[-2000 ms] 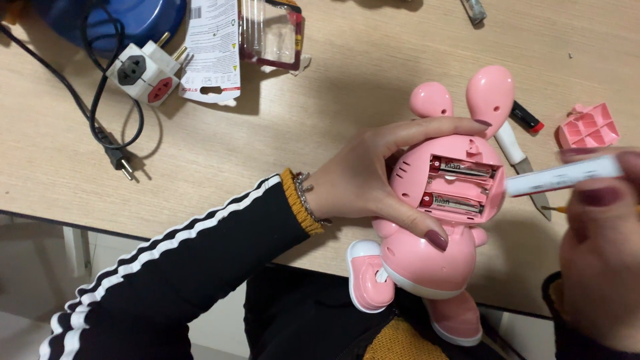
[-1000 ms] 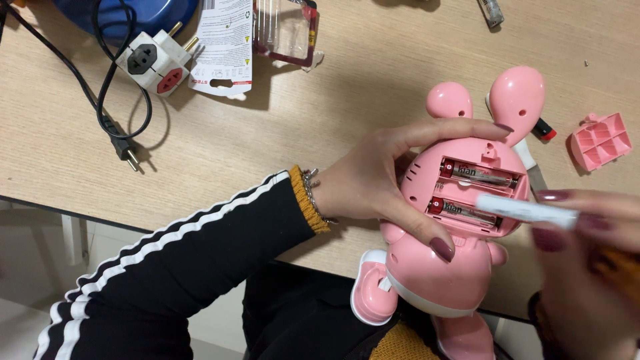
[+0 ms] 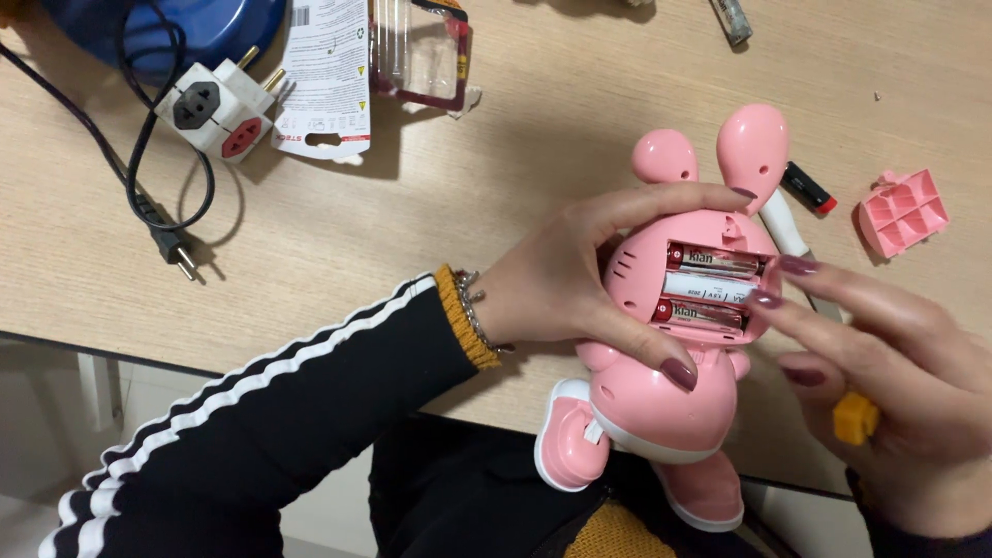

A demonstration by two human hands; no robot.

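Note:
My left hand (image 3: 573, 271) grips a pink plastic toy figure (image 3: 674, 403) around its head, back side up, over the table's front edge. Its battery compartment is uncovered. Two red AA batteries (image 3: 701, 315) lie in the outer slots, and a white AA battery (image 3: 701, 287) lies between them. The fingertips of my right hand (image 3: 891, 356) are at the white battery's right end. That hand also has a yellow-orange object (image 3: 855, 418) tucked in the palm; its other parts are hidden by the fingers.
Right of the toy are a pink compartment cover (image 3: 903, 213), a black and red battery (image 3: 808, 187) and a white-handled knife (image 3: 783, 223). A plug adapter (image 3: 217, 108), a black cord (image 3: 93, 139), opened packaging (image 3: 329, 77) and a blue object (image 3: 240, 27) occupy the upper left.
The white battery, held above the compartment by my right hand before, now lies in its middle slot. My right hand has let go of its earlier pinch. My left hand keeps its hold on the toy.

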